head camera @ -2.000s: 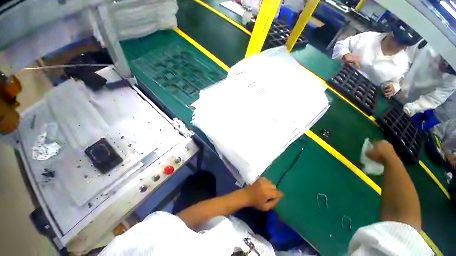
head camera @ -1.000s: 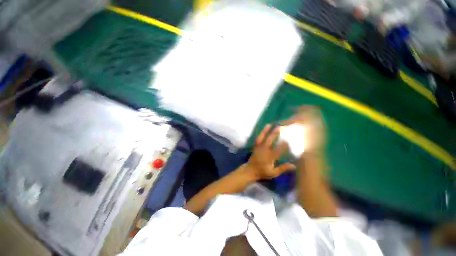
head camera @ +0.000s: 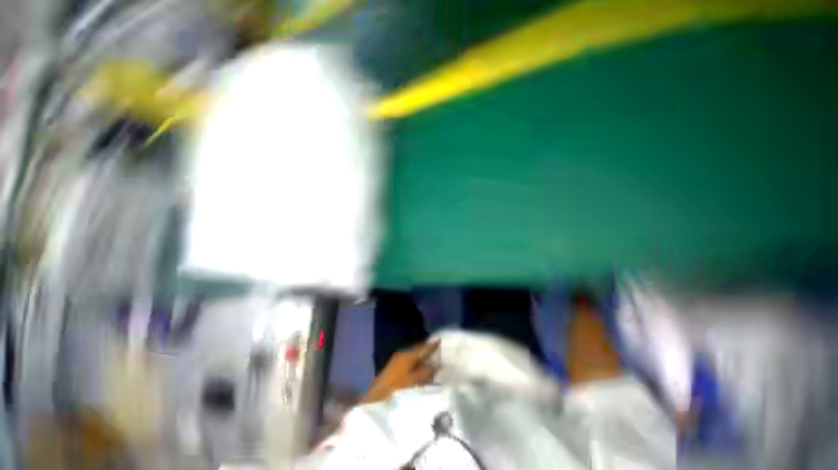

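Note:
The whole view is strongly blurred. The stack of white sheets (head camera: 285,174) stands left of centre, at the left of the green line surface (head camera: 597,193). My left hand (head camera: 407,369) is low in the middle, in front of my smock and below the line's edge; its fingers and any hold are unclear. A blurred skin-coloured part of my right arm or hand (head camera: 590,344) shows at the lower right, below the line's edge. Its fingers cannot be made out. The white wipe cannot be told apart from the pale smock.
The pale machine bed (head camera: 248,321) is at the lower left, with a dark block (head camera: 219,395) on it and a red button (head camera: 292,353) by its edge. A yellow stripe (head camera: 524,57) crosses the green surface. A blue shape (head camera: 706,404) is at the lower right.
The view has swung right, so the stack and machine lie further left. Both hands, earlier close together over the line's edge with the wipe, are now lower and apart.

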